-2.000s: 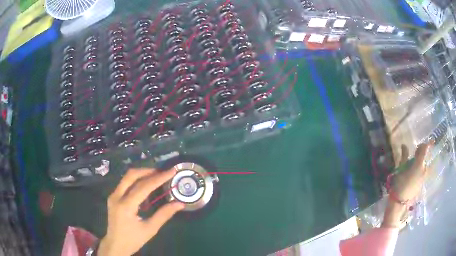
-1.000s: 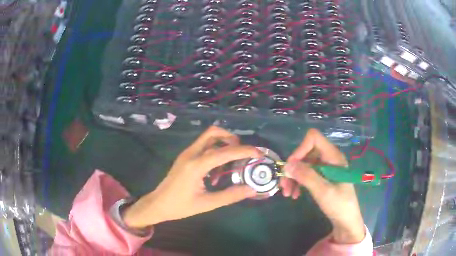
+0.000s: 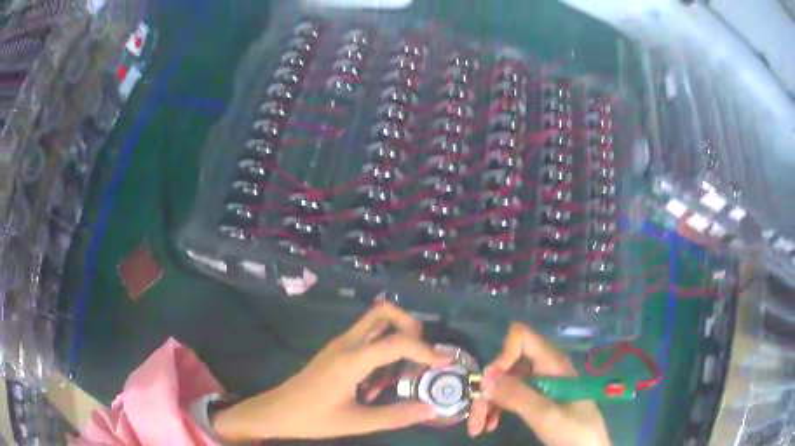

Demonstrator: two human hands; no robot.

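The round fixture [image 3: 446, 389] stands on the green mat at the bottom centre, with a round part on its top. My left hand [image 3: 349, 388] has thumb and fingers around the left side of the fixture top, at the part's edge. My right hand [image 3: 532, 383] holds the green probe pen [image 3: 580, 388], its brass-coloured tip at the fixture's right side. Whether the tip touches the terminals cannot be told. The thicker red probe cable [image 3: 621, 350] loops from the pen's tail. The blister tray [image 3: 253, 266] lies behind, with rows of speaker units [image 3: 433, 254] and thin red leads.
A small brown square [image 3: 140, 271] lies on the mat at the left. Stacked clear trays [image 3: 39, 192] line the left side. More trays with white labels [image 3: 697, 209] stand at the right. Blue tape lines [image 3: 118, 179] mark the mat.
My right hand has come from the right-hand trays with the probe pen and is at the fixture. My left hand stays around the fixture top. The view has tilted since a second ago.
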